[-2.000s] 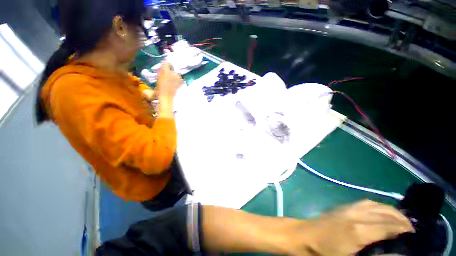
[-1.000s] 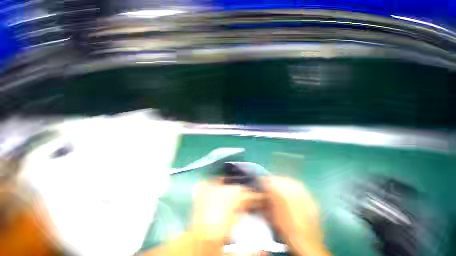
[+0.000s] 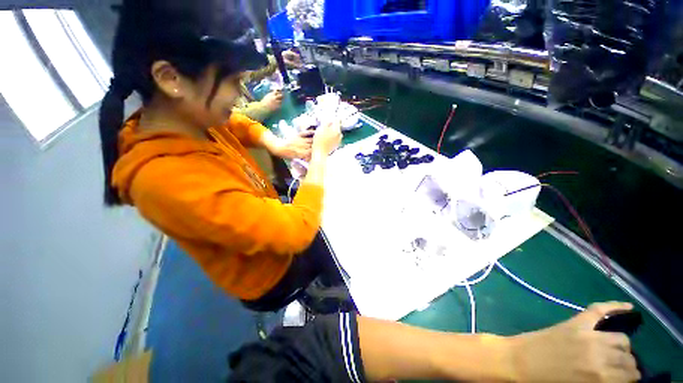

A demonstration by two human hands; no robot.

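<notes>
My left hand (image 3: 573, 350) is at the lower right, its bare forearm coming from a dark sleeve at the bottom. Its fingers are closed around a glossy black part (image 3: 620, 322), mostly hidden by the hand and cut off by the edge. My right hand is not in view. White housings (image 3: 476, 212) stand on the white sheet (image 3: 374, 254) in the middle. A white cable (image 3: 535, 290) runs over the green bench towards my left hand.
A person in an orange top (image 3: 202, 187) works at the left, close to the sheet. Small black parts (image 3: 391, 153) lie on the sheet. A dark conveyor belt (image 3: 517, 135), red wires, metal rails and a blue bin (image 3: 389, 22) are beyond.
The view swung from the blurred bench, where both hands were together, back towards the person at the left. My right hand has left the picture.
</notes>
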